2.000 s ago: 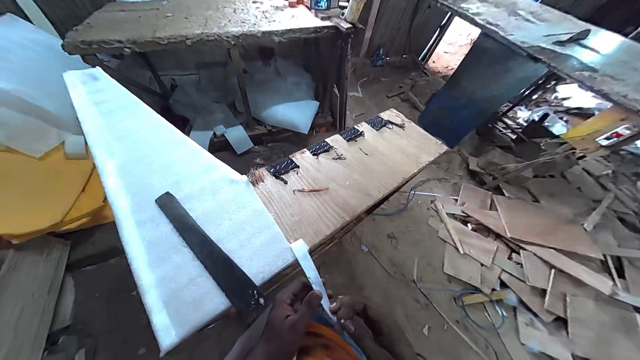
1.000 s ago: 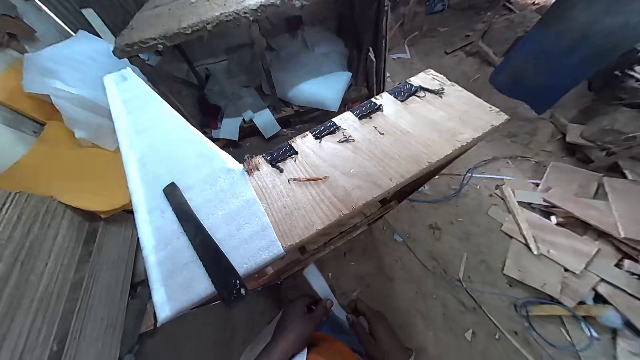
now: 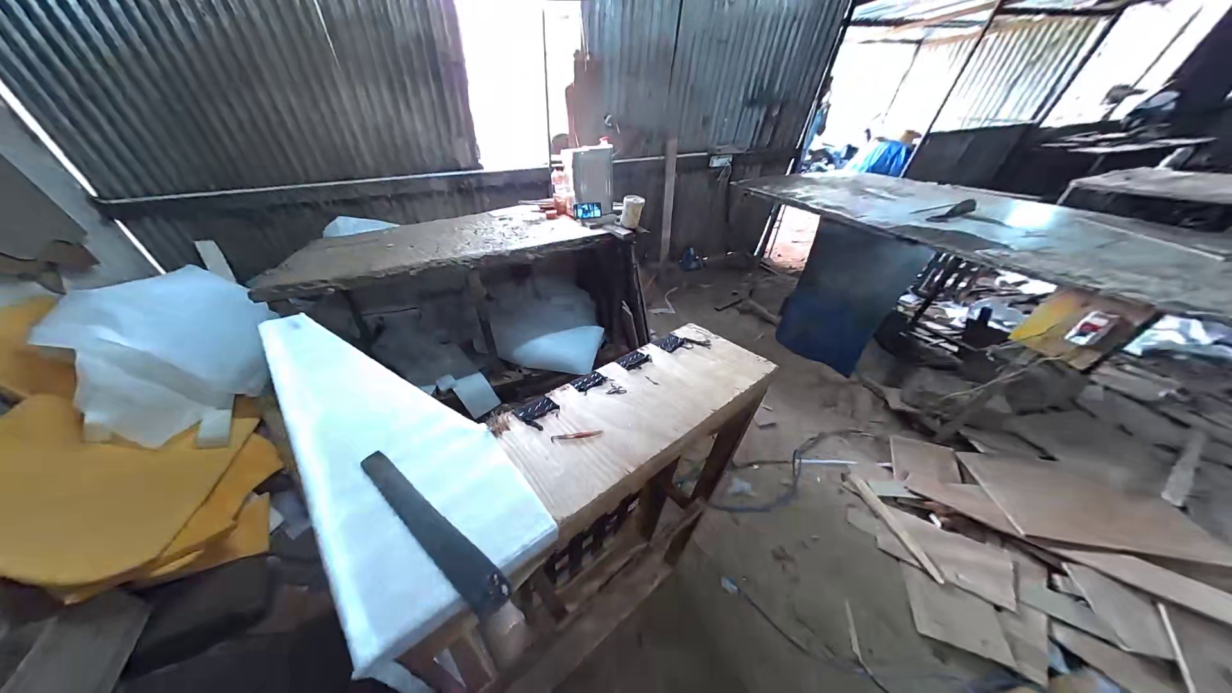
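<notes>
Neither of my hands shows in the head view now. A wooden furniture frame (image 3: pixel 654 433) with a plywood top stands in the middle. White foam sheet (image 3: pixel 385 414) covers its left part. Across the foam lies a dark, flat saw-like blade (image 3: pixel 438 534), its near end at the foam's front edge with a pale handle below. Black woven webbing pieces (image 3: pixel 536 412) sit along the far edge of the plywood. A thin orange-brown strip (image 3: pixel 577 435) lies on the plywood.
Yellow foam sheets (image 3: pixel 115 491) and white foam (image 3: pixel 173 337) lie at left. Behind stands a rough workbench (image 3: pixel 404 252); another table (image 3: pixel 962 217) is at right. Plywood offcuts (image 3: pixel 1059 510) and a cable (image 3: pixel 794 481) lie on the ground.
My hands, seen earlier by the frame's near side with a white strip, have left the view, and so has the strip. The view has tilted up. The blade still lies on the foam.
</notes>
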